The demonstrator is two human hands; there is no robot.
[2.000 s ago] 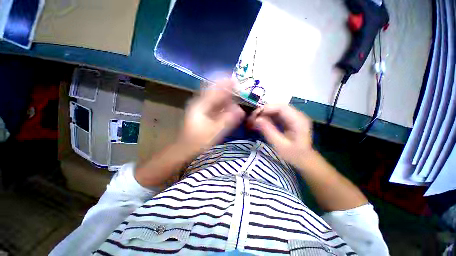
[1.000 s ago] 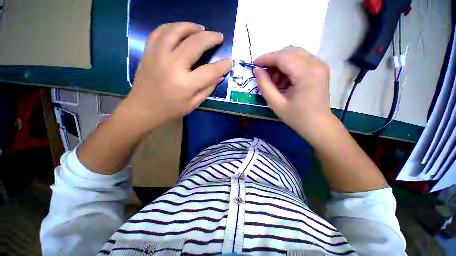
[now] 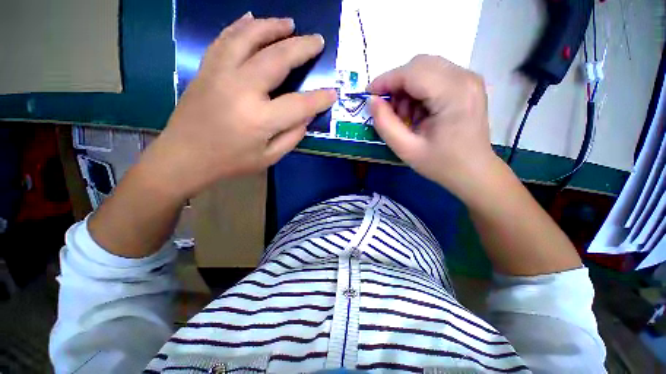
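Note:
The flat unit lies on the bench, with its dark panel (image 3: 307, 18) on the left and its white half (image 3: 420, 33) on the right. A small green circuit board (image 3: 356, 131) sits at its near edge, with thin dark lead wires (image 3: 356, 108) just above it. My left hand (image 3: 252, 102) rests over the dark panel, fingers spread, index fingertip beside the wires. My right hand (image 3: 431, 109) pinches a thin dark piece, perhaps a lead wire or tool tip, between thumb and index finger, pointing left at the wires.
The black soldering gun (image 3: 559, 44) lies at upper right, its cord (image 3: 522, 135) hanging over the bench edge near a white connector (image 3: 594, 71). White-edged stacked units (image 3: 639, 197) stand far right. A cardboard sheet (image 3: 58, 47) lies upper left. Framed units (image 3: 98, 175) lie below the bench at left.
The flat unit was tilted at the bench edge and now lies square on it. Both hands have moved up over it, the left onto the dark panel, the right to the wires.

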